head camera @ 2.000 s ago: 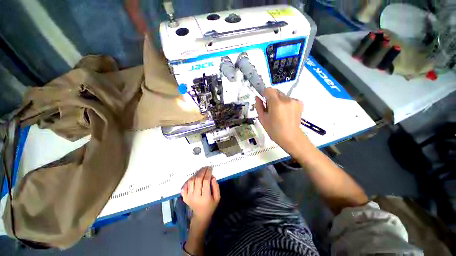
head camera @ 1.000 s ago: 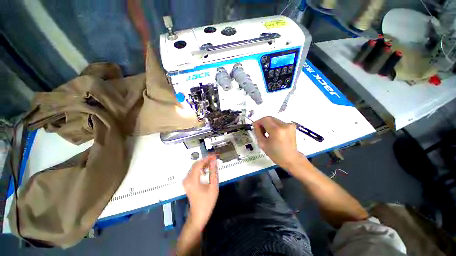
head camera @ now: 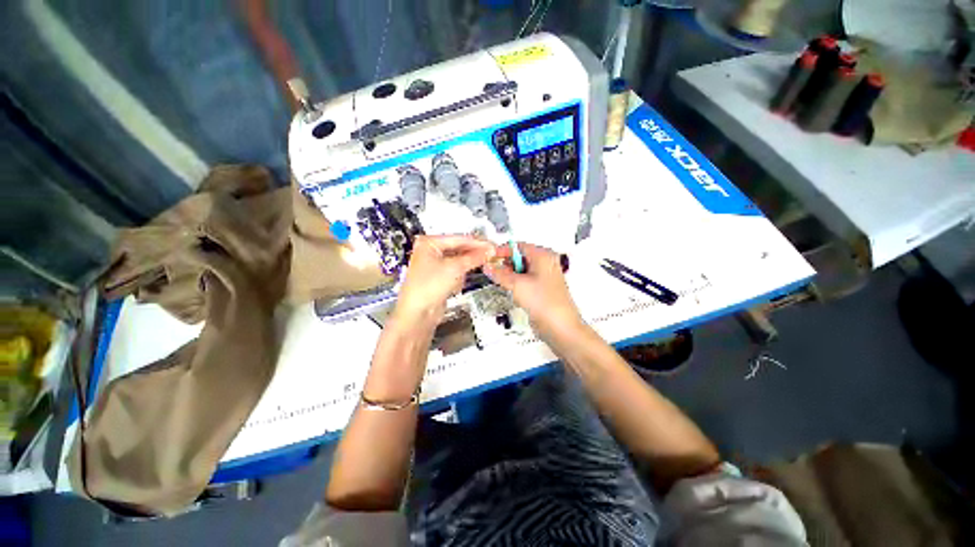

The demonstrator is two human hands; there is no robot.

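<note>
The white overlock machine stands on the table with its front looper area open. My left hand is in front of the machine, its fingertips brought together beside my right fingertips. Whether a thread is between them is too fine to tell. My right hand is shut on a small tool with a teal part; a dark end shows by the knuckles. The hands hide part of the looper area. The needle area shows dark metal at their left.
Brown garment pieces are heaped left of the needle. Black thread snips lie right of the machine. A beige spool stands behind its right end. Dark cones with red tops stand on the side table.
Both hands have come together in front of the machine; the left moved up from the table's front edge. A teal part now shows in my right hand. The view has shifted and turned.
</note>
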